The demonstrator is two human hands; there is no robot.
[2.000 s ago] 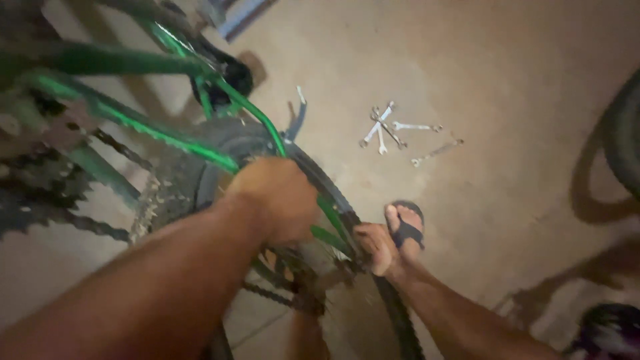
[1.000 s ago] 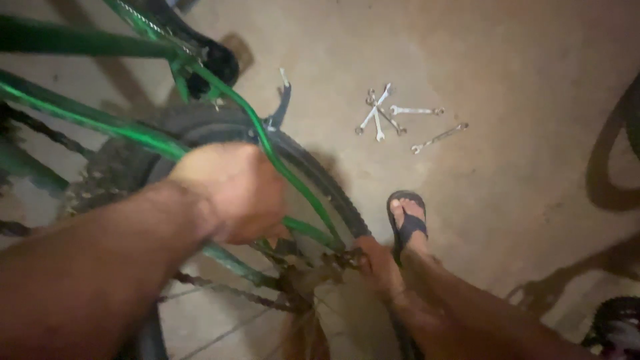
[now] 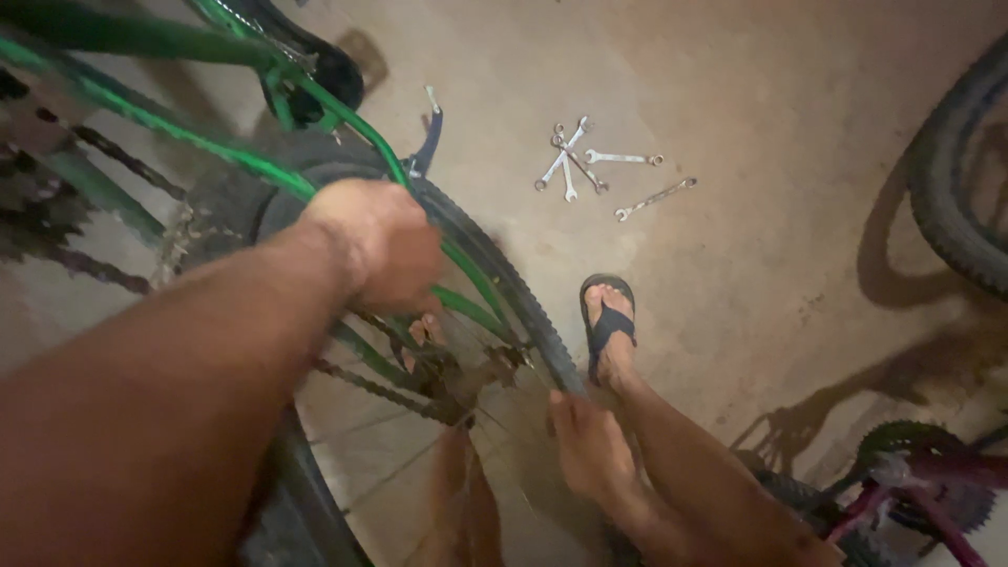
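Observation:
A bicycle with a green frame [image 3: 386, 157] spans the left half of the head view. My left hand [image 3: 378, 244] is curled over its green tubes above the rear wheel; blur and the back of the hand hide what the fingers hold. Low in the centre, my right hand [image 3: 594, 449] has its fingers closed around the black tire [image 3: 504, 276], just below the axle area [image 3: 508, 362]. The chain [image 3: 386, 394] runs beneath my left forearm. Several combination wrenches [image 3: 568, 161] lie on the floor beyond the wheel.
A lever-like blue tool [image 3: 429, 138] with a pale tip is beside the tire. My sandalled foot [image 3: 610, 327] stands right of the wheel. Another tire [image 3: 945, 173] is at the right edge, with a chainring [image 3: 906, 449] and dark red frame [image 3: 953, 472] at lower right.
My right hand has moved down along the tire, away from the axle area beside which it was earlier. My left hand remains over the green tubes. The wrenches have stayed on the floor.

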